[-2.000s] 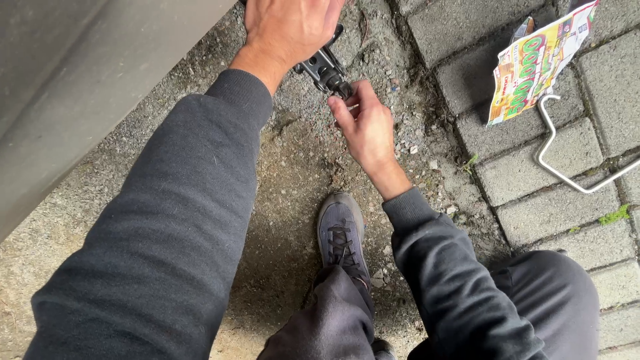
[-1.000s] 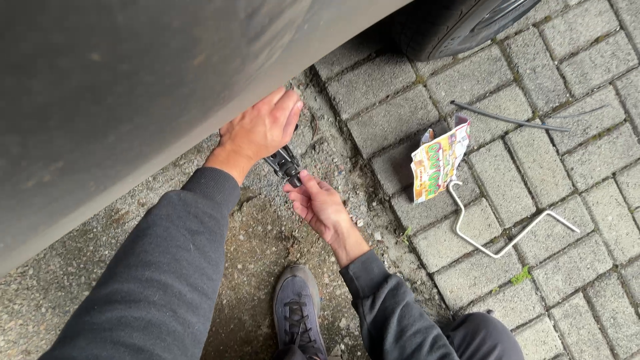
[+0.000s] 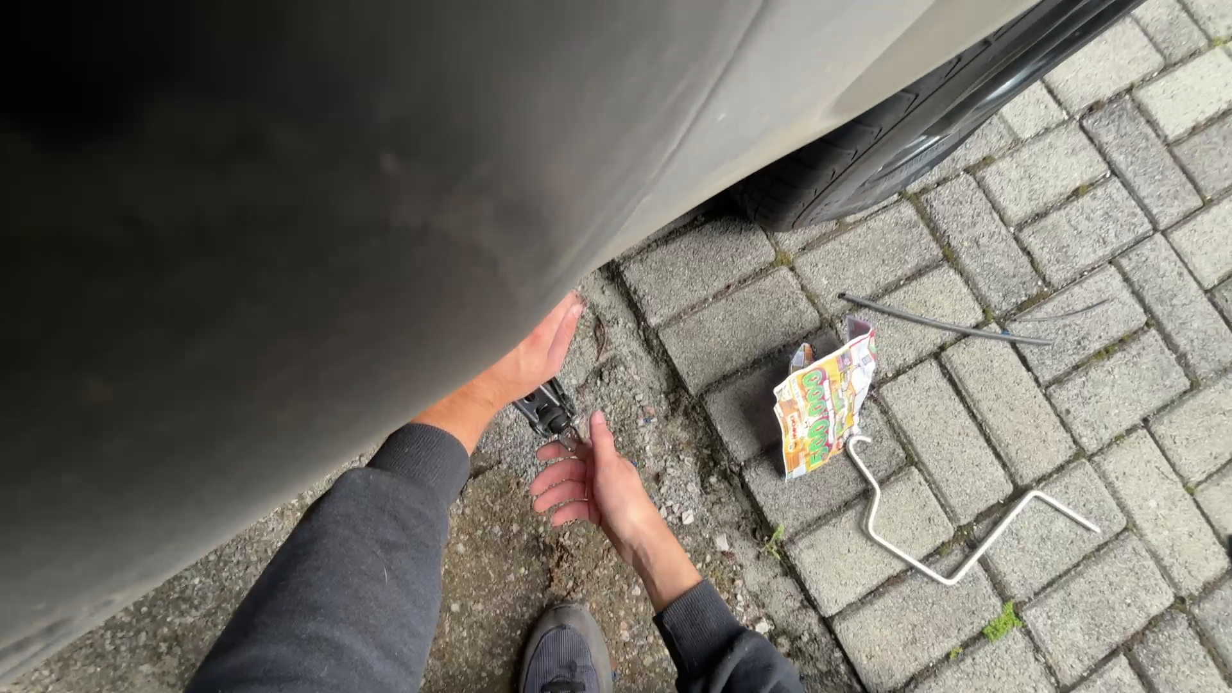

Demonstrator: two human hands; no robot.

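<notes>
A black metal car jack (image 3: 547, 406), likely a scissor type, lies on the gravelly ground beside the lower edge of a car body (image 3: 385, 241). My left hand (image 3: 544, 348) reaches to the jack's far part, its fingers partly hidden by the body panel, so its grip cannot be told. At the jack's near end is my right hand (image 3: 592, 481), thumb raised and fingers curled apart, with the fingertips close to the end fitting. Whether they touch it is not clear. A bent white metal crank rod (image 3: 953, 577) lies on the pavers to the right.
A crumpled printed paper (image 3: 826, 409) rests against the hooked end of the rod. Beyond it lies a thin dark strip (image 3: 943, 322) on the grey pavers (image 3: 866, 539). A car tyre (image 3: 818, 183) stands at the upper right. My shoe (image 3: 568, 650) is at the bottom.
The view has shifted, with more of the car body and the tyre showing. My right hand's fingers, pinched at the jack's end before, have spread. My left hand is more hidden by the panel.
</notes>
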